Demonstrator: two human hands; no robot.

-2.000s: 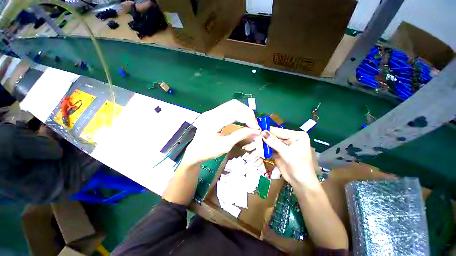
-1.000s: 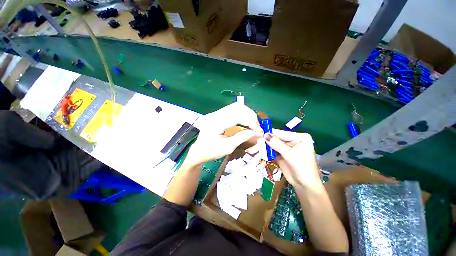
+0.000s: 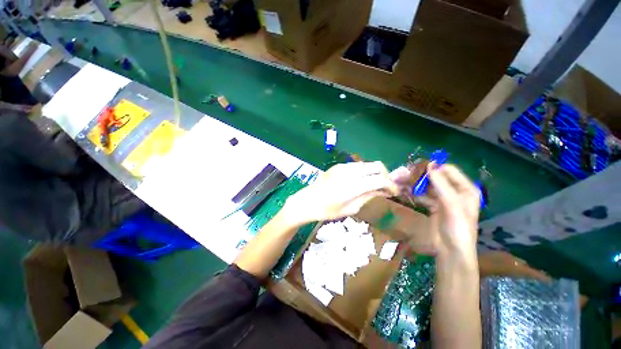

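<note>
My right hand (image 3: 453, 201) holds a blue battery pack (image 3: 423, 183) upright and tilted, above the far right corner of the open carton tray (image 3: 351, 315). My left hand (image 3: 354, 187) is just left of the pack, fingers bent together; blur hides whether its fingertips hold anything. A small green circuit board (image 3: 387, 219) hangs blurred below the hands. White adhesive pads (image 3: 333, 255) lie in a loose pile in the tray, with a single pad (image 3: 389, 251) at its right side.
The green conveyor belt (image 3: 272, 112) carries spaced battery packs, one white-faced (image 3: 331, 138). PCB panels (image 3: 408, 300) and a bubble-wrap packet (image 3: 528, 313) are at right. Green wires (image 3: 279, 201) and a dark bar (image 3: 259, 187) lie left. A chipped post (image 3: 558, 211) stands right. A person (image 3: 54, 177) sits left.
The view has shifted. My right hand has moved the blue pack away from me and rightward, up off the tray. My left hand has moved along beside it, uncovering more of the pad pile.
</note>
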